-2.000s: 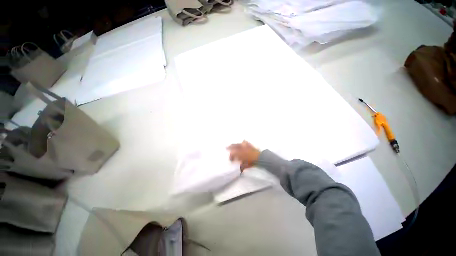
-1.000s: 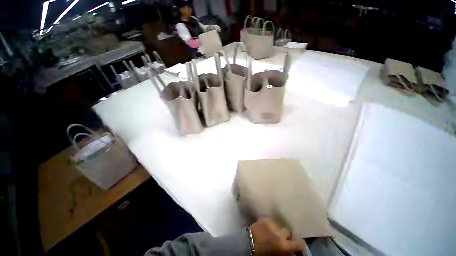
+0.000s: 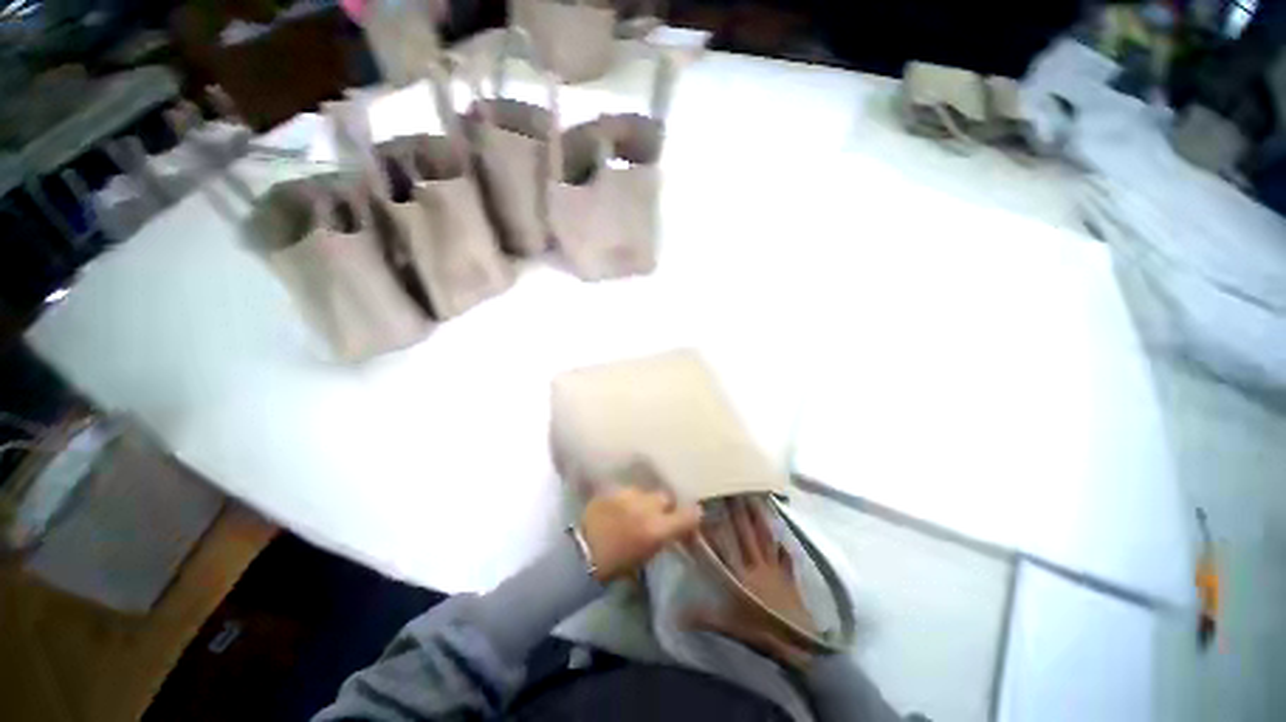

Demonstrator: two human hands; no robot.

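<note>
A taupe tote bag [image 3: 663, 416] lies on its side on the white table in front of me, its base away from me and its opening towards me. My left hand [image 3: 635, 530] grips the bag near its rim. My right hand [image 3: 755, 571] is in the bag's opening with fingers spread, framed by a looped handle. Pale material shows beside the right wrist; I cannot tell if it is paper or lining.
Several taupe totes stand open at the back left [image 3: 599, 212]. A wide white paper stack [image 3: 973, 367] lies at the right, with smaller white sheets [image 3: 1079, 656] nearer me. An orange tool [image 3: 1207, 581] lies far right. A filled tote [image 3: 120, 522] stands on cardboard, lower left.
The right hand was on the paper stack two seconds ago; now it is in the bag's opening. The left hand still holds the bag. The view has turned left, then partly back right.
</note>
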